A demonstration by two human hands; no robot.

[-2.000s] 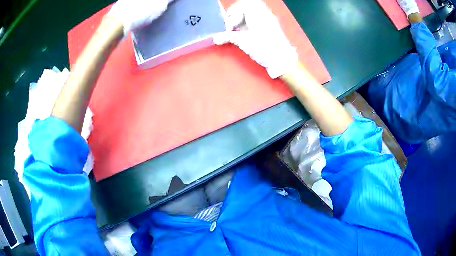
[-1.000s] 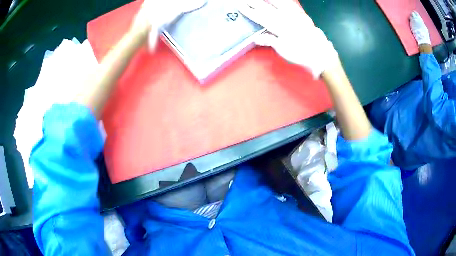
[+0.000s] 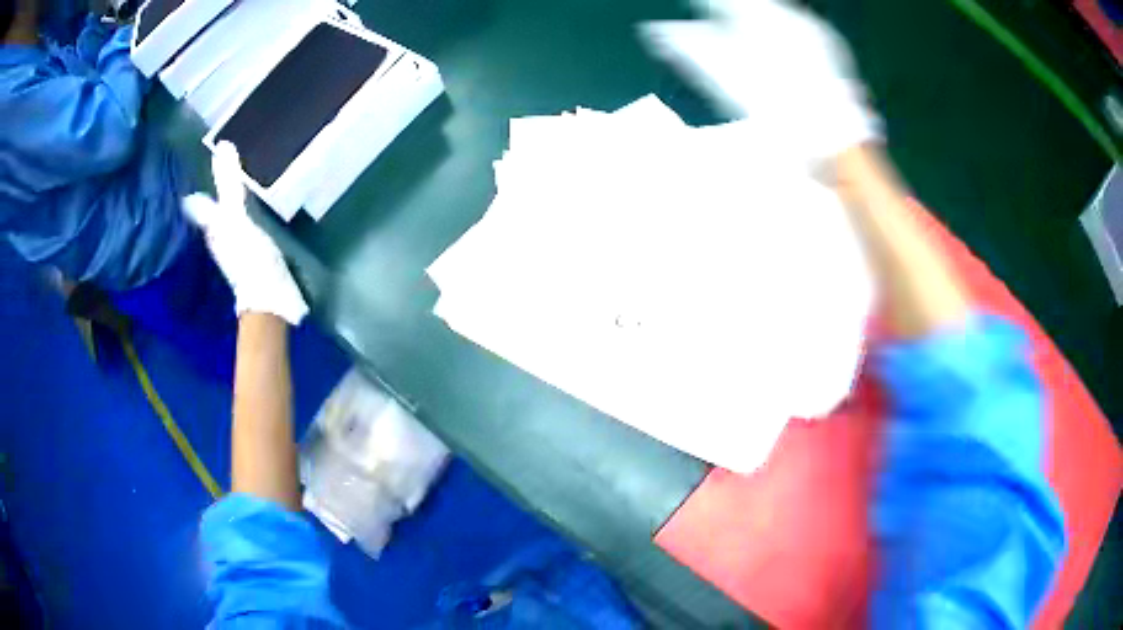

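White boxes with dark rectangular tops (image 3: 302, 105) stand in a row at the upper left on the bench. My left hand (image 3: 253, 252), in a white glove, has its fingers spread, with the fingertips at the near corner of the closest box; I cannot tell if they touch it. A fanned stack of white bags (image 3: 665, 271) lies in the middle, partly over the red-orange mat (image 3: 788, 529). My right hand (image 3: 770, 74), gloved and blurred by motion, is above the far right side of the stack, with fingers extended and nothing visible in it.
A coworker in a blue smock (image 3: 86, 185) is at the left edge. A pale translucent packet (image 3: 376, 455) is below the dark green bench's edge (image 3: 493, 455). A pale boxy object (image 3: 1108, 234) is cut off at the right edge.
The view has swung to the left. Both my hands have left the box with the grey marked sheet on the mat. My left hand is now by the stacked boxes, my right near the bag stack.
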